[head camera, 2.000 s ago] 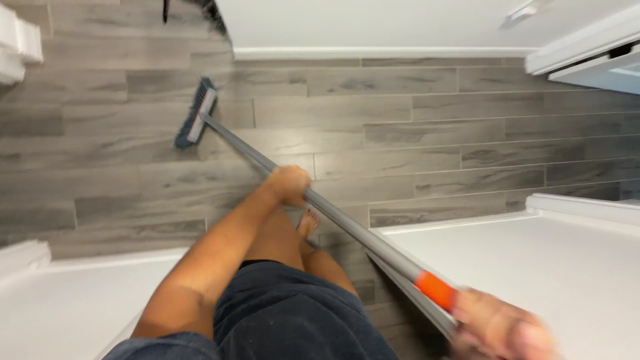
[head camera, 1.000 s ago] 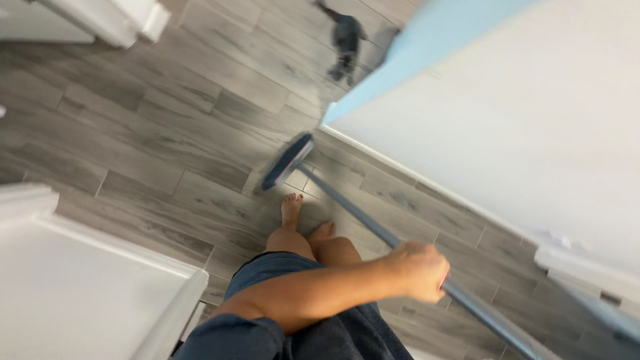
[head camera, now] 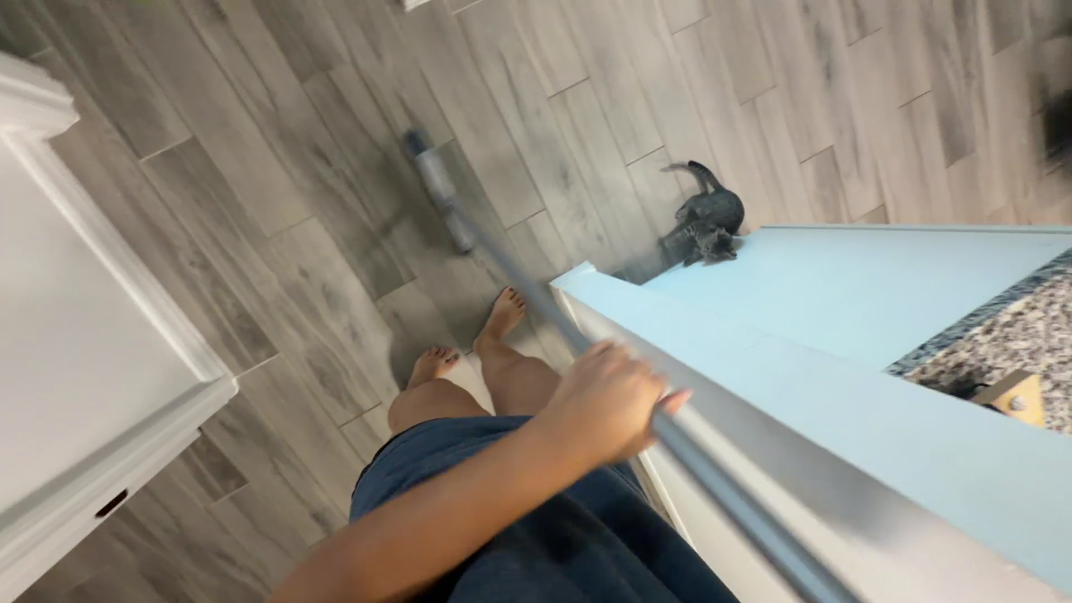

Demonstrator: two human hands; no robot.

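My left hand (head camera: 610,402) is closed around the middle of a long grey broom handle (head camera: 745,511). The handle slants from the lower right, past my bare feet, up to a push broom head (head camera: 440,191) on the wood-look plank floor (head camera: 352,209). The broom head is blurred, and its dark bristles show at one end. The upper end of the handle runs out of the frame at the bottom right. My right hand is out of view.
A grey cat (head camera: 708,218) is curled by the corner of a light-blue wall (head camera: 796,360), right of the broom head. A speckled granite countertop (head camera: 1022,335) is at the right. A white door frame (head camera: 126,268) stands at the left.
The view has moved and turned a lot. The broom head has gone from beside the wall corner to farther out on the floor. My right hand, on the handle two seconds ago, is out of view.
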